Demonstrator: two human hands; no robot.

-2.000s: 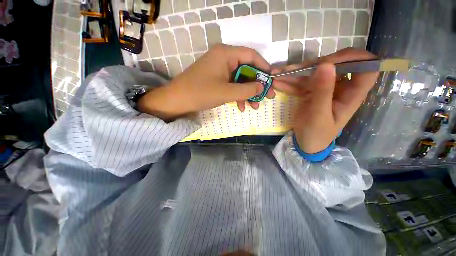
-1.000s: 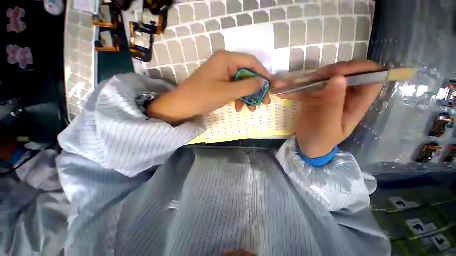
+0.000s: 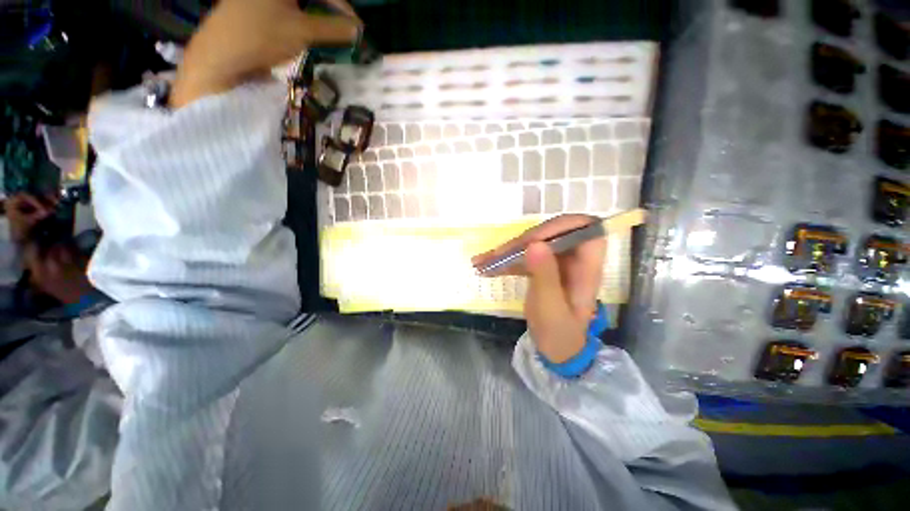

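Observation:
My left hand is at the upper left, near the far edge. Its fingers are around a small dark greenish thing, likely the watch module; it is blurred and partly hidden. My right hand holds the silver tweezers pen-like, tips over the yellow sticker sheet. Behind that sheet lie the grey die-cut adhesive pieces in rows. Whether the tweezer tips hold anything cannot be told.
Modules set aside lie loose at the sheet's upper left. The small-sticker sheet is at the far edge. A clear blister tray with modules in rows fills the right side. Another person's hand shows at far left.
My left hand has moved away from my right hand to the upper left with the module. My right hand with the tweezers is lower and further left. The view has shifted, showing more tray.

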